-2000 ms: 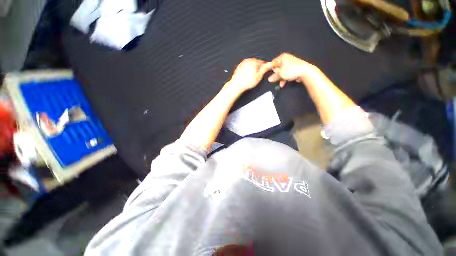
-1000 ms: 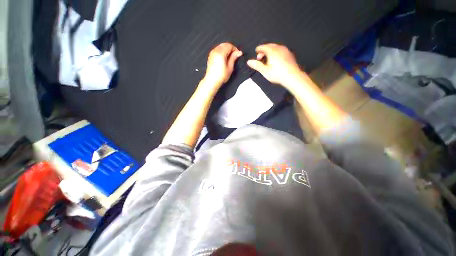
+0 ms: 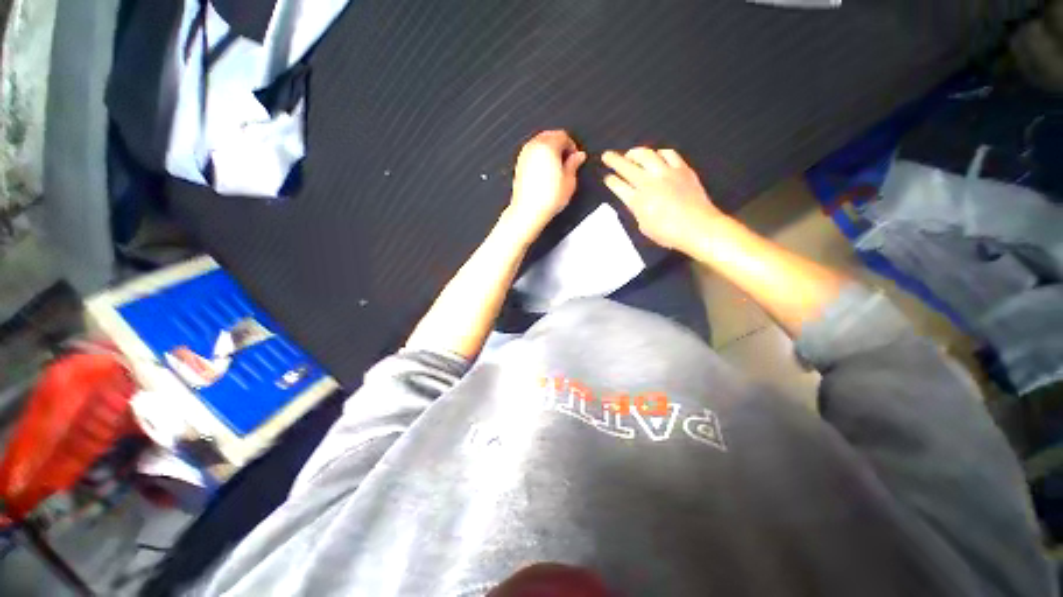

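A dark garment piece with a light panel (image 3: 586, 262) lies at the front edge of the black ribbed pressing table (image 3: 431, 105), close to my body. The dark cloth is hard to tell from the table cover. My left hand (image 3: 548, 175) is at the piece's far left, with thumb and fingertips together; whether cloth is between them cannot be told. My right hand (image 3: 659, 192) lies palm down at its far right, fingers spread on the dark surface. A small gap separates the hands.
A stack of pale pieces with black bands (image 3: 239, 117) is at the far left. A blue-fronted box (image 3: 222, 350) with scraps stands left of the table, beside a red bag (image 3: 70, 420). Pale fabric heaps (image 3: 968, 233) lie right. A pale-rimmed object's edge (image 3: 798, 2) shows at the top.
The view has swung right, and the iron seen two seconds ago is mostly out of frame. My hands, together then, are now apart. My right hand has flattened and spread its fingers.
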